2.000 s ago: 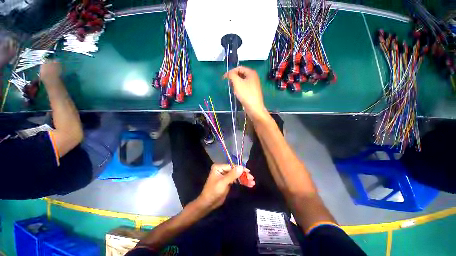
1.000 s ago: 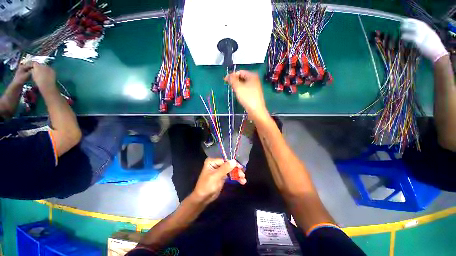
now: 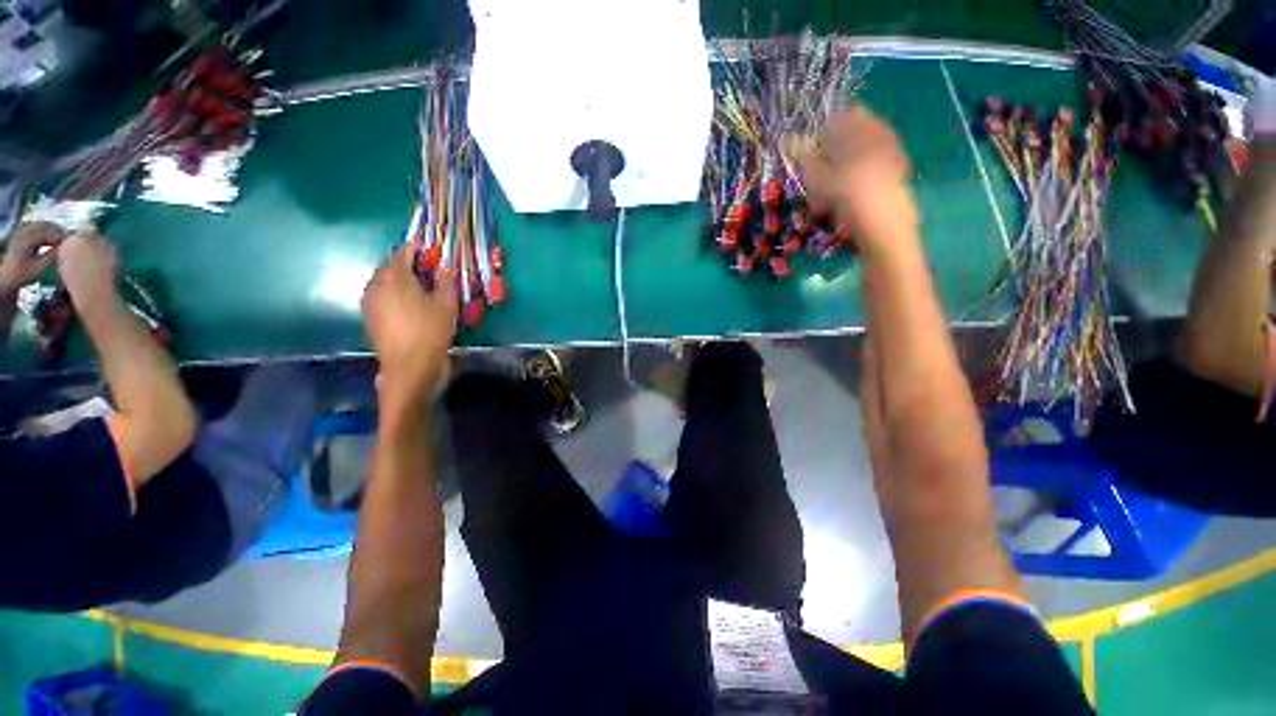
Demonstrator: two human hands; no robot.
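My left hand (image 3: 409, 325) is at the near end of the left harness bundle (image 3: 459, 182), with its fingertips on a red connector (image 3: 428, 260). My right hand (image 3: 861, 165), blurred, is over the right harness bundle (image 3: 767, 210); its fingertips are among the wires, and whether they grip any is unclear. The white twisting machine (image 3: 588, 91) stands between the bundles. Its black twisting head (image 3: 599, 171) holds no visible wires. Both bundles have red connectors towards me.
A thin white cable (image 3: 621, 287) hangs below the machine over the bench edge. The far-right harness pile (image 3: 1064, 266) overhangs the edge. A neighbour's hands (image 3: 63, 259) are at far left, near white pieces (image 3: 192, 182). Another person's arm (image 3: 1231, 266) is at far right.
My left hand has moved from over my lap to the left bundle. My right hand has left the wires below the twisting head and moved to the right bundle. No harness spans my lap now.
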